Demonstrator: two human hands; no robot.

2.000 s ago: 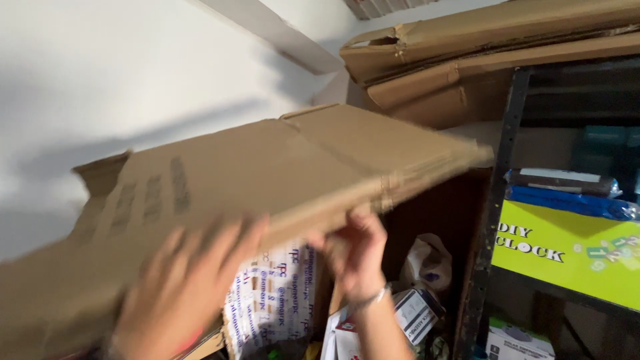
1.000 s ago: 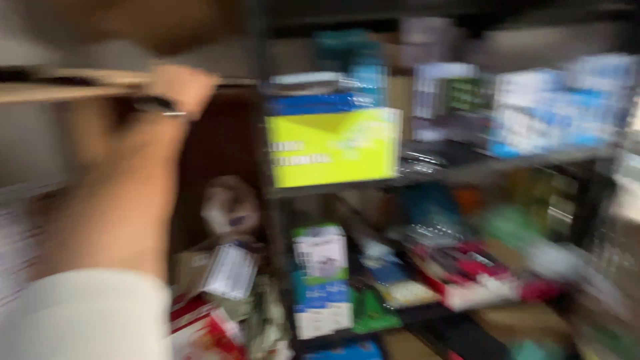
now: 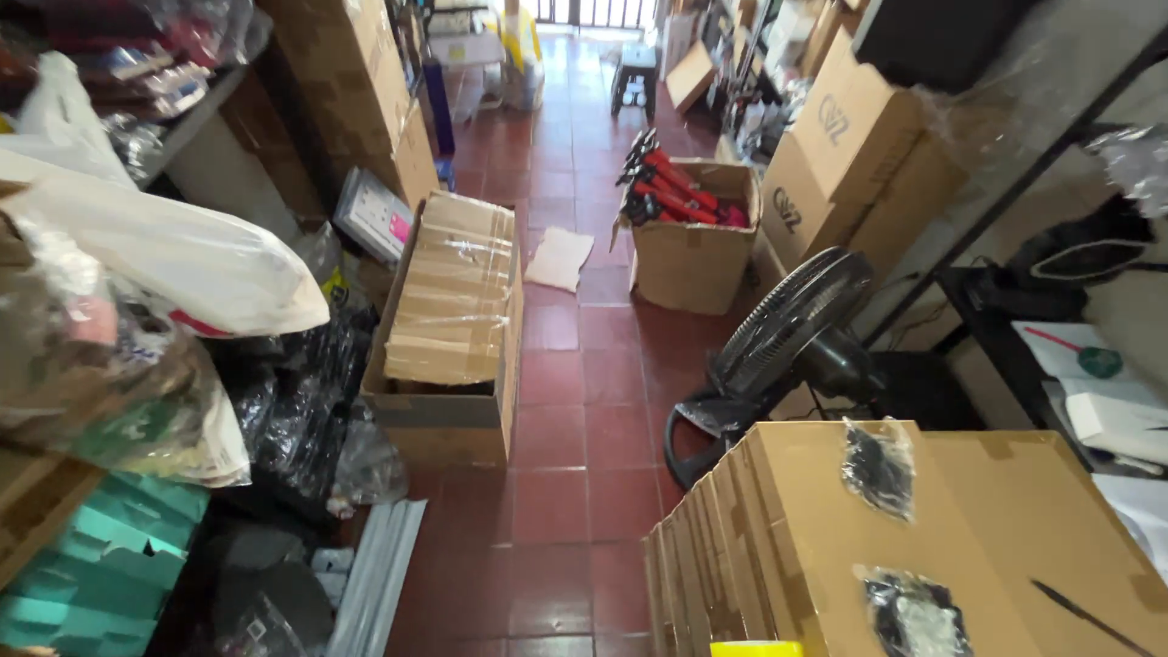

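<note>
Neither my left hand nor my right hand shows in the head view now. In the lower right are large cardboard boxes (image 3: 985, 520), with two small plastic-wrapped dark packets (image 3: 878, 467) and a thin dark pointed object (image 3: 1086, 613) on top. A black fan (image 3: 789, 319) stands just behind them, tilted. Left of the aisle, an open cardboard box (image 3: 461, 436) holds a long taped carton (image 3: 452, 292). Farther back on the right, another open carton (image 3: 693, 260) has red and black objects (image 3: 671, 187) sticking out of it.
A red tiled aisle (image 3: 552, 429) runs to a barred gate (image 3: 593, 13). A flat piece of cardboard (image 3: 558, 258) lies on it. Stuffed plastic bags (image 3: 164, 255) and grey tubes (image 3: 379, 579) line the left side. Stacked cartons (image 3: 821, 155) and a black stool (image 3: 634, 80) stand farther back.
The view has swung from the shelves to the aisle. Two seconds ago both hands were at a large flattened cardboard box; one second ago one raised hand was at a cardboard edge. Both are out of view now.
</note>
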